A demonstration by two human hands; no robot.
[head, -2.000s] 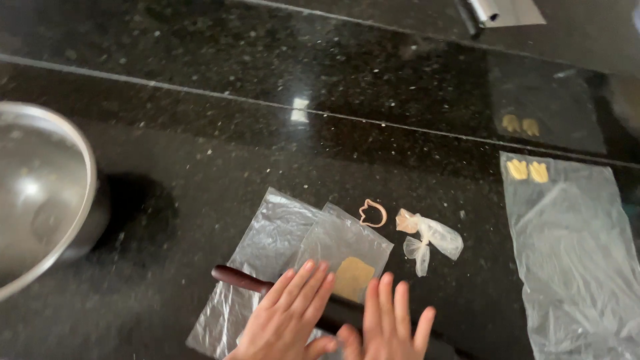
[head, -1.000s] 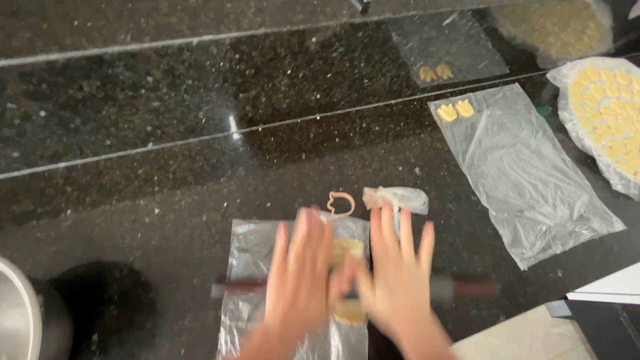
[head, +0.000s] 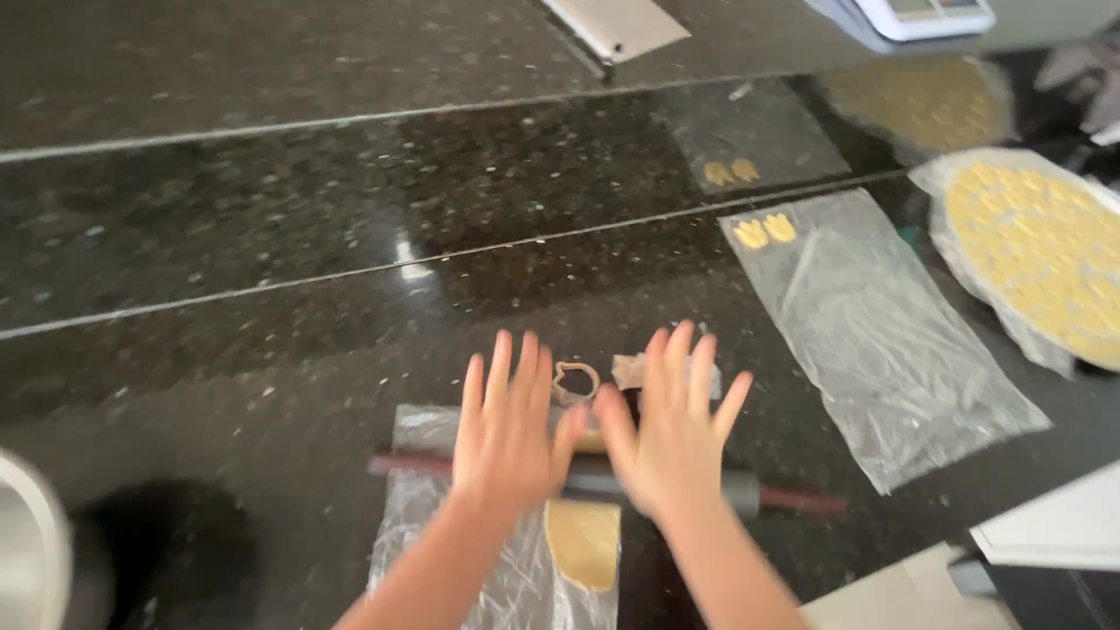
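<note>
My left hand [head: 510, 429] and my right hand [head: 674, 429] lie flat, fingers spread, over a dark rolling pin [head: 595, 479] with reddish-brown handles. Beneath the pin, a flat piece of yellow dough [head: 584, 542] rests in or under clear plastic [head: 429, 534]; the pin hides its middle. Just beyond my hands are a pinkish, tulip-shaped or similar cutter [head: 575, 381] and a knotted, translucent wrapped bundle [head: 628, 371], partly covered by my right fingers. Two small tulip-like dough shapes [head: 764, 231] lie at the top corner of another plastic sheet [head: 892, 350] to the right.
A metal bowl [head: 39, 542] stands at the left edge. At right, a round plastic-covered tray [head: 941, 201] carries many yellow dough pieces. A white kitchen scale [head: 927, 22] and a pale flat item [head: 626, 26] are at the back. The black stone counter has a raised ledge behind.
Both hands stay at the rolling pin; more of the dough now shows on the near side of it. The view has swung to the right since the first frame.
</note>
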